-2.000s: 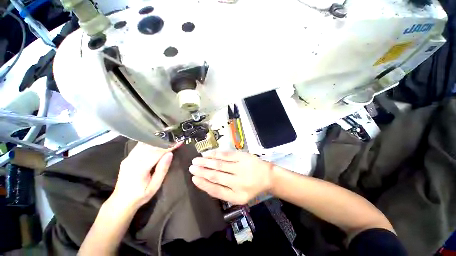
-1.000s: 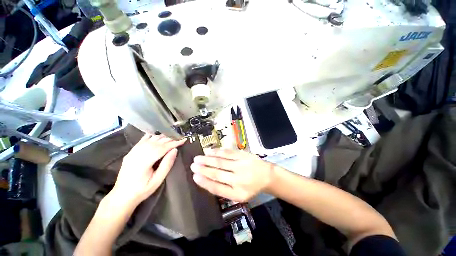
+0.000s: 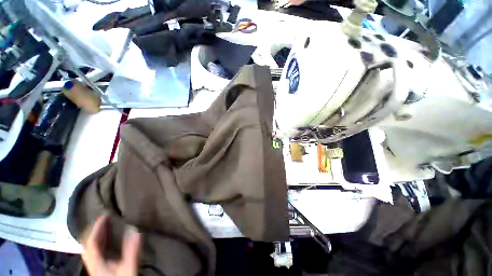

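The brown-grey garment [image 3: 156, 186] lies bunched on the white table, left of the sewing machine [image 3: 318, 86]. Its smooth folded band [image 3: 273, 188] runs straight beside the machine head and hangs a little over the table's front edge. The needle area is mostly hidden by the machine head. My left hand [image 3: 110, 256] is at the bottom left, blurred and cut off by the edge, with fingers apart over the garment's lower part and nothing seen between them. My right hand is out of the picture.
Orange-handled snips [image 3: 323, 159] and a phone [image 3: 359, 157] lie right of the band. A silver bracket [image 3: 308, 229] sits at the front edge. A brown spool [image 3: 82, 97] stands left. Dark garments [image 3: 426, 232] are heaped at right. Dark cloth pieces [image 3: 178, 40] lie behind.
The view has swung left. My right hand has left the picture. My left hand has moved from the needle area to the lower left, off the band. More of the garment shows spread out.
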